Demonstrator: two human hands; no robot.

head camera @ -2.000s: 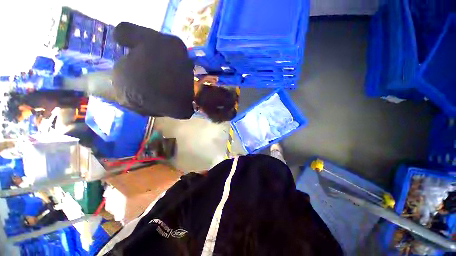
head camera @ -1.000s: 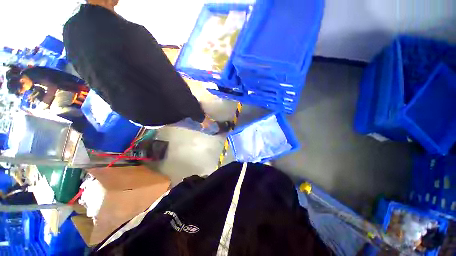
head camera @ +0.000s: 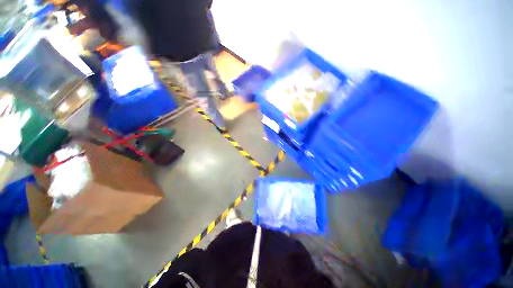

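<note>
Neither of my hands is in view; only my dark jacket front with a white stripe shows at the bottom. Nearest in front of me, a blue crate (head camera: 320, 209) lined with crumpled clear or white film (head camera: 287, 203) sits on the floor beside yellow-black tape. Behind it, a blue crate (head camera: 263, 114) with pale and yellowish pieces (head camera: 299, 97) tops a stack. An empty blue crate (head camera: 382, 126) tops the stack touching it on the right.
A cardboard carton (head camera: 112, 205) with white bags stands at left. Blue crates (head camera: 444, 225) stand at lower right by the white wall. A blue crate (head camera: 140, 107) and a person in dark clothes (head camera: 177, 28) are at upper left. Yellow-black tape (head camera: 202, 233) crosses the floor.
The view has turned and blurred. The other person, earlier bent near the crates, is upright and farther off at the top. The hand truck at lower right is no longer clearly visible.
</note>
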